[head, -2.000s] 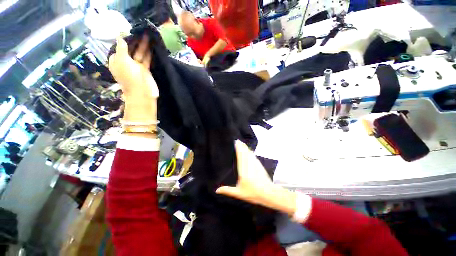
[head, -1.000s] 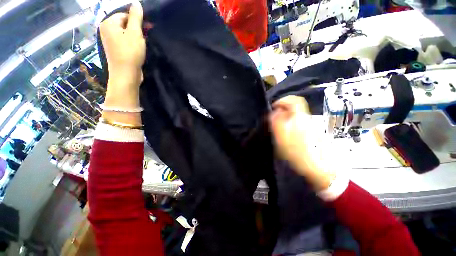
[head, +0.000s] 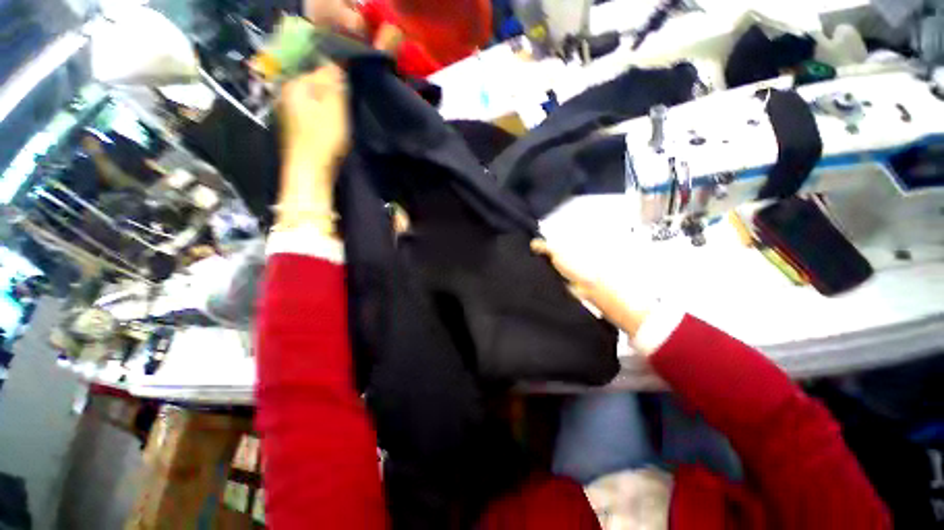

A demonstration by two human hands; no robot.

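Note:
A large black garment [head: 466,280] hangs between my hands and drops over the table's front edge toward my lap. My left hand [head: 314,119] is raised at the upper left and grips the garment's upper part; it is blurred. My right hand [head: 580,271] holds the garment's right edge, left of the sewing machine, lower than my left hand. Part of the cloth lies on the table behind. The white sewing machine [head: 725,155] stands at the right, with its needle area beside the dark cloth.
A black band [head: 792,143] drapes over the machine head. A smartphone [head: 813,244] lies on the machine bed with a thin yellow-orange item beside it. A person's red clothing [head: 399,36] shows across the table. A cardboard box [head: 186,471] stands below at the lower left.
My left hand has moved right and a little down with the cloth. My right hand still holds the garment's edge, slightly lower in view. The garment looks more spread, and the camera view has shifted.

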